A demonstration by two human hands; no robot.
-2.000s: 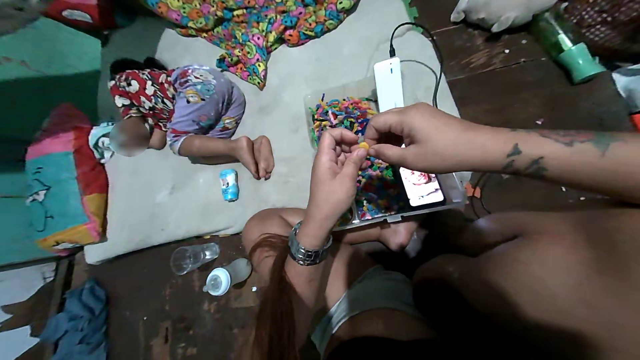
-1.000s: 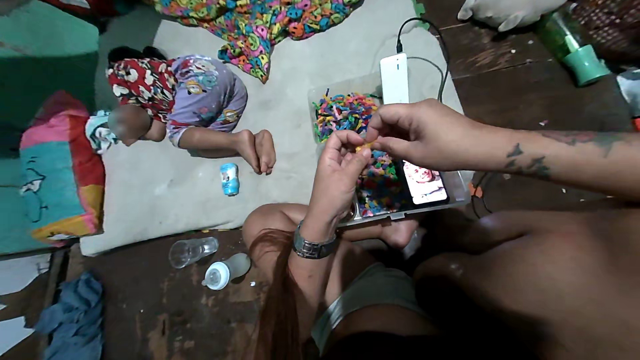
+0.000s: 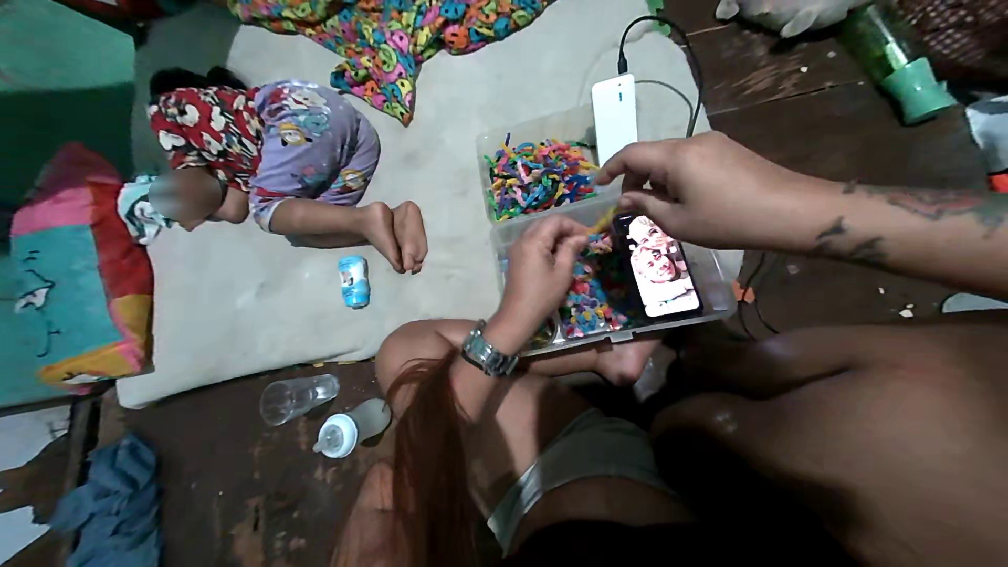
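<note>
My left hand [image 3: 543, 264], with a metal watch on its wrist, pinches one end of a small yellow piece [image 3: 605, 220], perhaps a fuzzy strip. Close by on the right, my right hand [image 3: 657, 185] has its thumb and fingertips near the other end; whether they touch it I cannot tell. Both are over a clear plastic compartment box [image 3: 720, 287]. Its far part holds many colourful short fuzzy pieces [image 3: 539, 177], and more small coloured pieces [image 3: 587, 303] lie in the near part. A lit smartphone [image 3: 661, 268] rests on the box, partly behind my right hand.
A white power bank [image 3: 614, 118] with a black cable [image 3: 697, 71] lies at the box's far edge. A person [image 3: 315, 157] lies on the pale mattress [image 3: 276, 307], near a blue-and-white container [image 3: 354, 281]. A baby bottle [image 3: 350, 429] and a clear cup [image 3: 299, 399] lie on the wooden floor.
My hands were close together at the fingertips over the box; now they are farther apart, my right hand having moved right, and a yellow piece shows between them.
</note>
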